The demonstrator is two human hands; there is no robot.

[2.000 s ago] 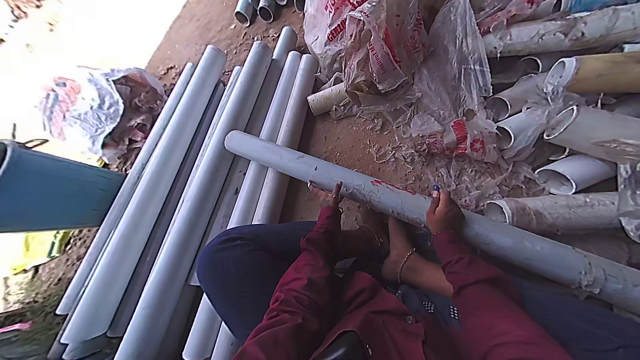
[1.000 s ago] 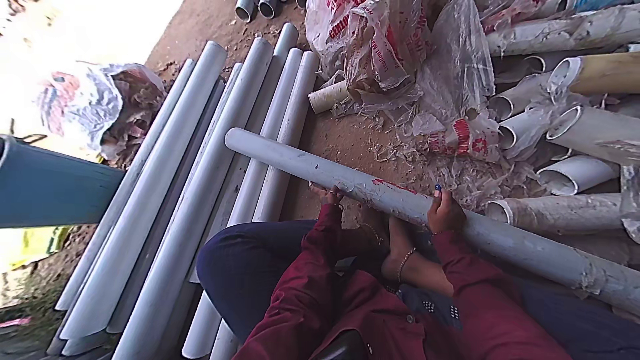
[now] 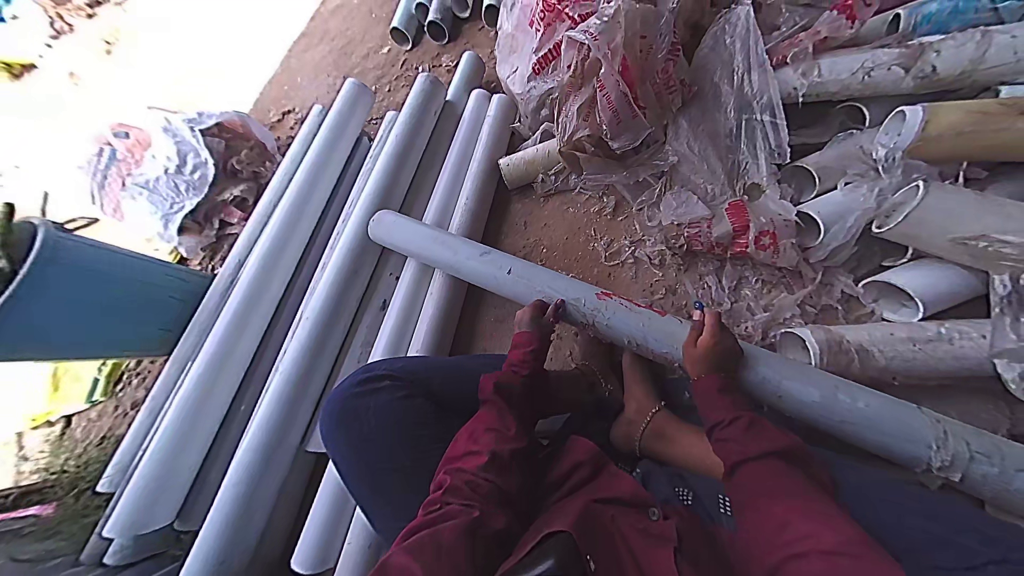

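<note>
A long grey plastic pipe (image 3: 512, 272) lies slantwise across my lap, with torn wrap and a red-marked patch on it. My left hand (image 3: 540, 317) is at its near side, fingers curled against the pipe's lower edge; how firmly it grips is hard to see. Right of the red patch, my right hand (image 3: 712, 344) is closed around the pipe, its thumb on top near a small blue thing at the fingertip. The pipe's far left end rests over or just above a row of similar grey pipes (image 3: 312, 320). Its right end runs out of view.
Wrapped and dirty pipes (image 3: 920, 352) are piled at right. Printed plastic bags (image 3: 600, 80) and film scraps (image 3: 720, 280) lie at the top centre. A short pipe piece (image 3: 530, 164) is beside them. At left stand a blue bucket (image 3: 104, 296) and a bag of scraps (image 3: 176, 176).
</note>
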